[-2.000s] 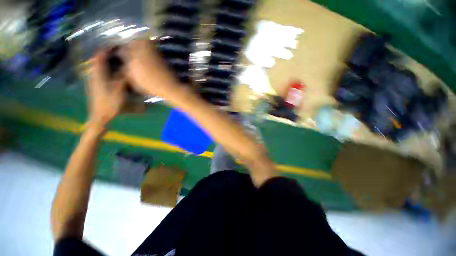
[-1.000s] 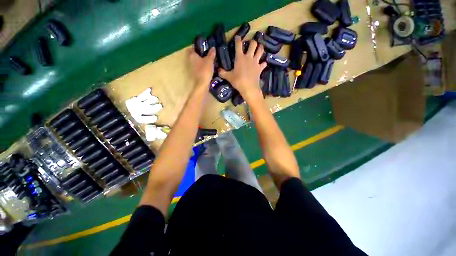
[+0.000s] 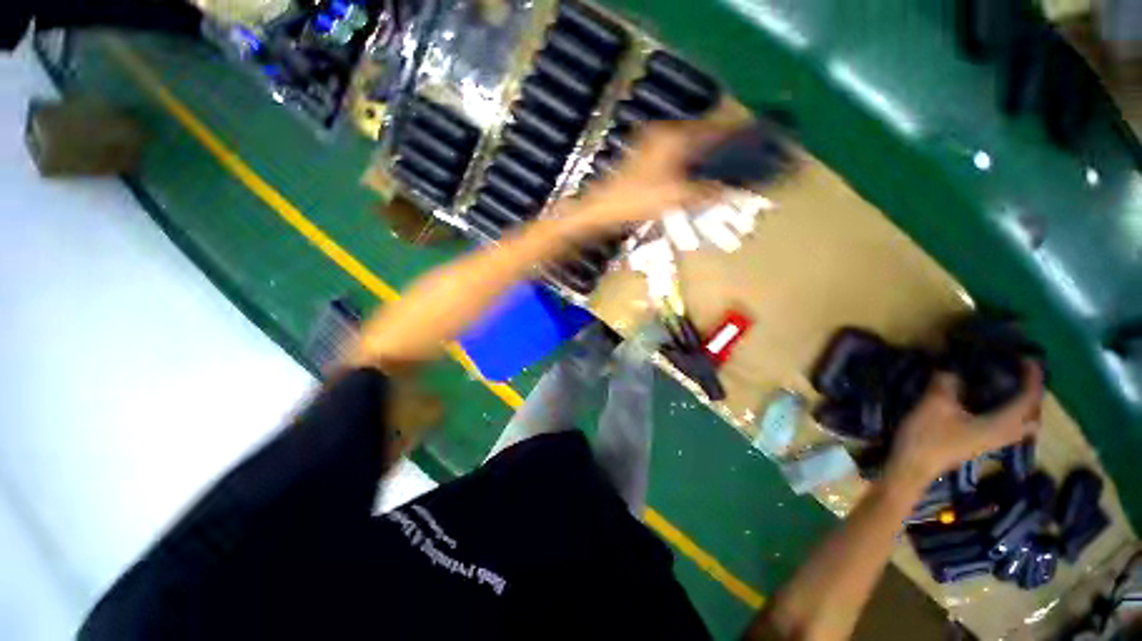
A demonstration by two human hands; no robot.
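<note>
My left hand (image 3: 670, 163), blurred, holds a black housing (image 3: 741, 155) above the bench beside the filled tray rows. My right hand (image 3: 958, 426) is curled around black housings (image 3: 989, 363) at the right heap; how many it grips is unclear. More black housings (image 3: 858, 382) lie loose beside it, and others (image 3: 1021, 532) lie nearer the bench edge. Clear trays with rows of black housings (image 3: 551, 113) stand beyond my left forearm.
White gloves (image 3: 720, 225), a red item with a white label (image 3: 725, 337), black tools (image 3: 691, 357) and pale green pieces (image 3: 779, 423) lie on the cardboard-covered bench (image 3: 833, 263). A blue stool (image 3: 514, 332) is under the bench edge. The green conveyor (image 3: 877, 113) runs along the far side.
The view has turned. My left hand has left the heap and moved toward the trays with a black housing. My right hand remains at the heap, now curled around housings.
</note>
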